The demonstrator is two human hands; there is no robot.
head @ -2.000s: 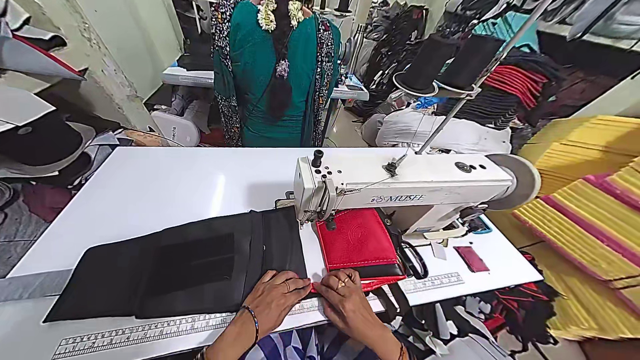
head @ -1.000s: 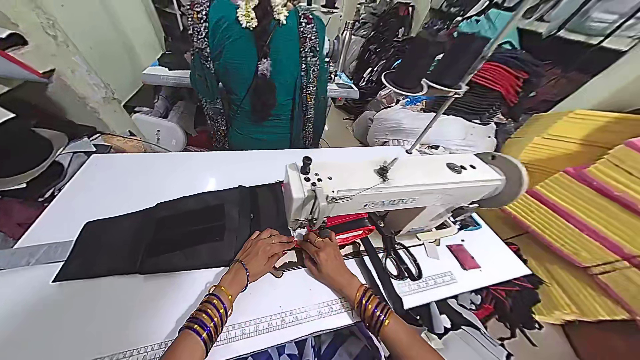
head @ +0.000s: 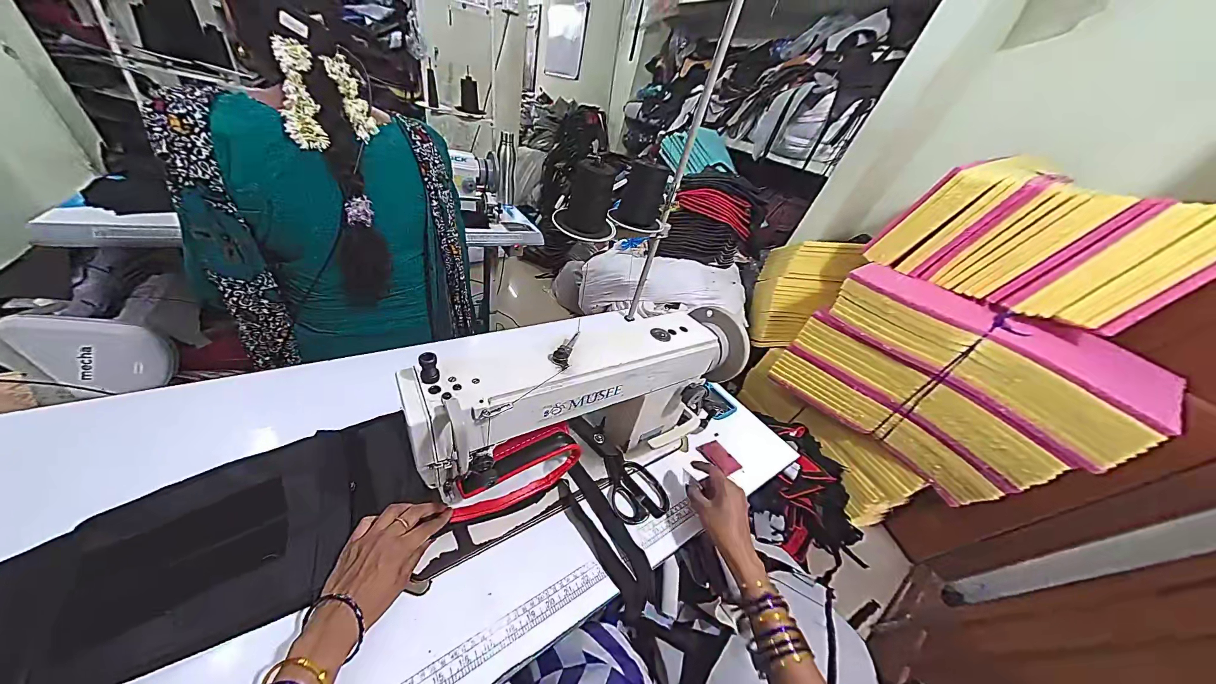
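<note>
A white sewing machine (head: 570, 380) stands on the white table (head: 313, 389), its needle area over a piece with red edging (head: 518, 489). My left hand (head: 385, 551) lies flat beside the presser foot, fingertips on the red edging and the edge of the black fabric (head: 190, 551), which spreads to the left. My right hand (head: 724, 513) is away from the machine, its fingertips at a small dark red piece (head: 719, 457); whether it grips the piece I cannot tell. Between my hands lie black-handled scissors (head: 635, 489) and black straps (head: 608, 541).
Ruler scales (head: 532, 617) run along the table's near edge. Bundled yellow and pink sheets (head: 969, 380) are stacked at the right. Black thread cones (head: 586, 195) stand behind the machine. A person in a teal garment (head: 332, 218) is ahead, back turned. Black and red scraps (head: 807, 494) hang beyond the right edge.
My right hand has left the fabric near the needle and moved right to the small dark red piece. My left hand stays by the presser foot. The view has turned right.
</note>
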